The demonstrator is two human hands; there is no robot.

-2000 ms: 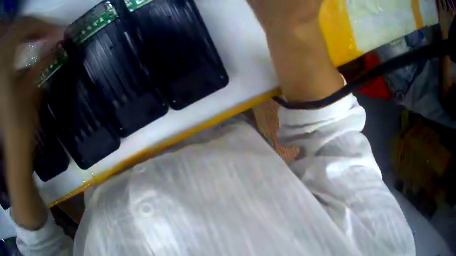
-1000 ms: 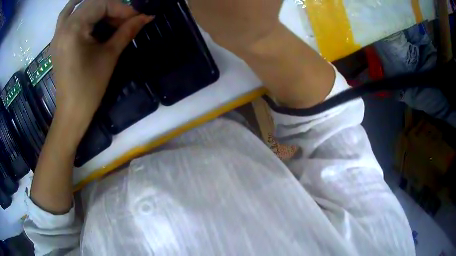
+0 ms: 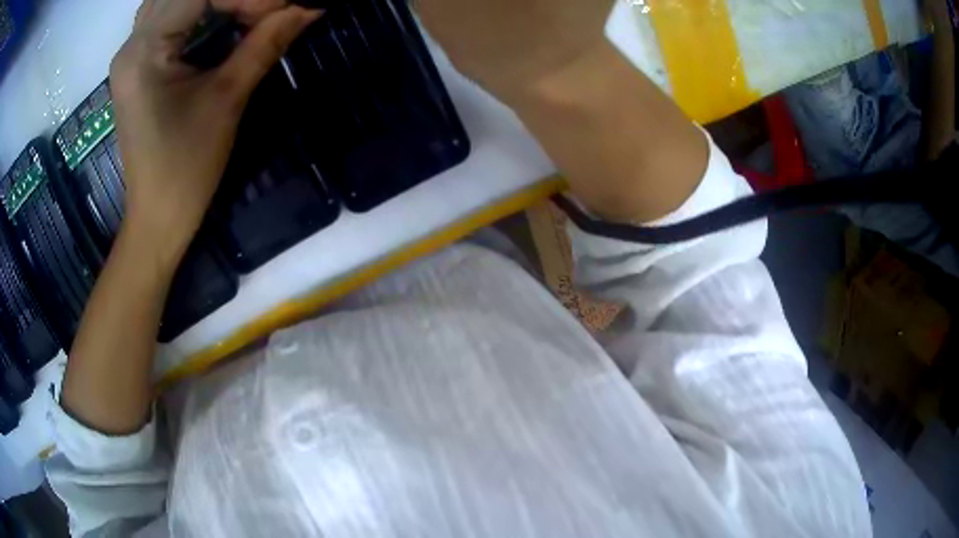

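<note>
Several black housings [image 3: 394,116] lie side by side on the white table covering [image 3: 494,168]. Green circuit boards [image 3: 86,133] show across the far ends of the left ones. My left hand [image 3: 184,105] is bare and over the middle housings, thumb and forefinger close together near the top edge; whether it holds something small cannot be told. My right hand [image 3: 515,26] is cut off by the top edge, so its fingers and anything in them are hidden. A thick black cord [image 3: 736,219] crosses my right forearm.
Yellow tape [image 3: 421,257] runs along the near table edge. A pale surface with yellow tape bands [image 3: 699,63] is at the upper right. Beyond it are a red thing [image 3: 787,142], blue-grey cloth [image 3: 857,121] and brown cartons [image 3: 894,315] below.
Since two seconds ago my left hand has moved right across the housings and my right arm has swung left. Over the last second both have shifted only slightly.
</note>
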